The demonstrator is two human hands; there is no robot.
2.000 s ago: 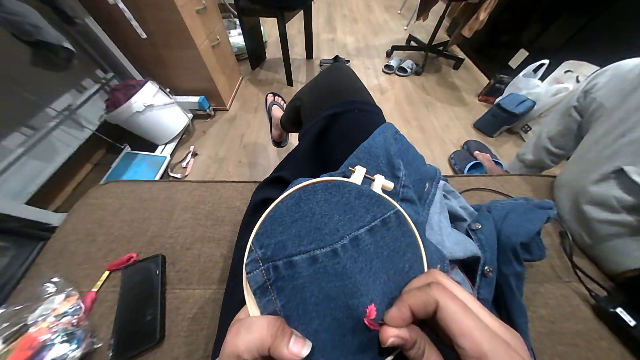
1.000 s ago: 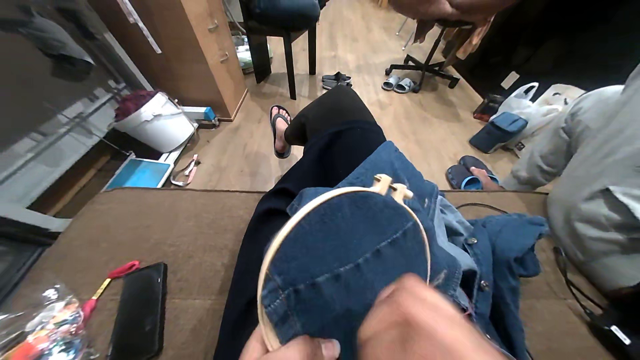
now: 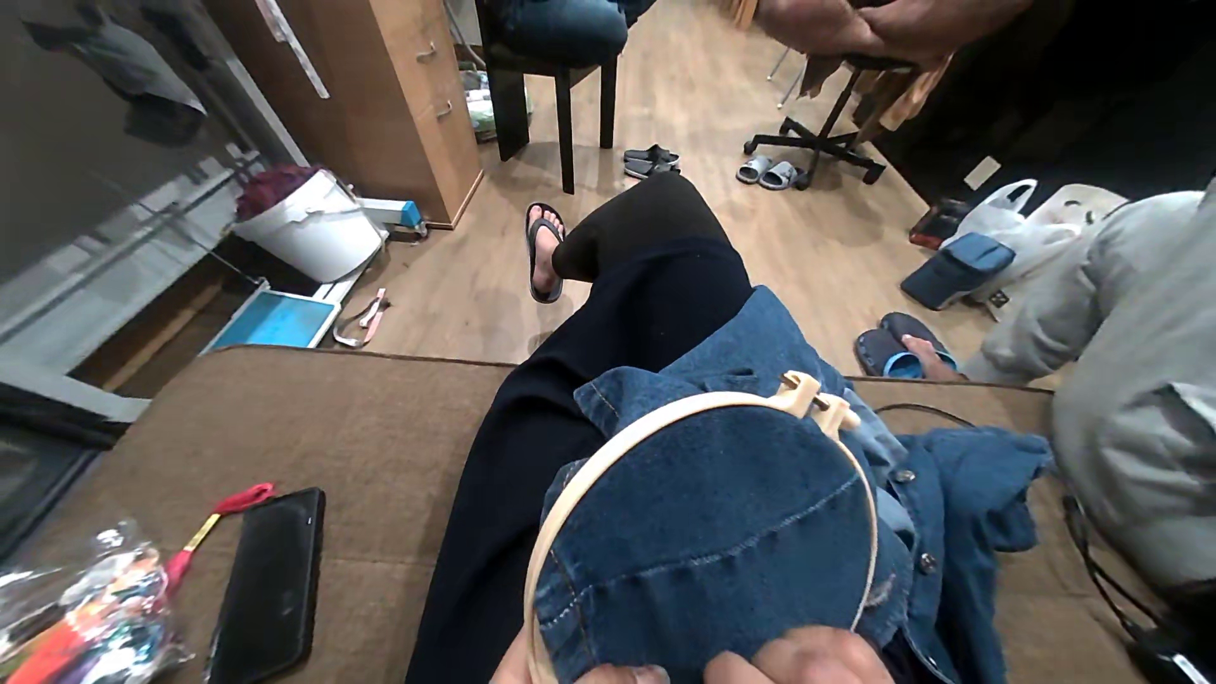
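Note:
A blue denim garment (image 3: 950, 513) lies over my lap, part of it stretched in an embroidery hoop (image 3: 608, 456) with a screw clamp (image 3: 807, 394) at its upper right. My left hand (image 3: 579, 670) grips the hoop's lower left rim, thumb on the denim. At the lower edge of the view, my right hand (image 3: 803, 657) rests over the lower part of the hooped denim, fingers bent; what it holds, if anything, is hidden. The pink stitching is out of sight.
On the brown couch (image 3: 380, 427) at left are a black phone (image 3: 271, 584), a red thread skein (image 3: 218, 518) and a plastic bag of colourful threads (image 3: 95, 608). A person in grey trousers (image 3: 1140, 323) sits at right, near a black cable (image 3: 1092, 560).
Two seconds ago my right fingers were pinched beside a pink stitched patch on the denim; now they are lower in view and the patch is not visible. The hoop has tilted.

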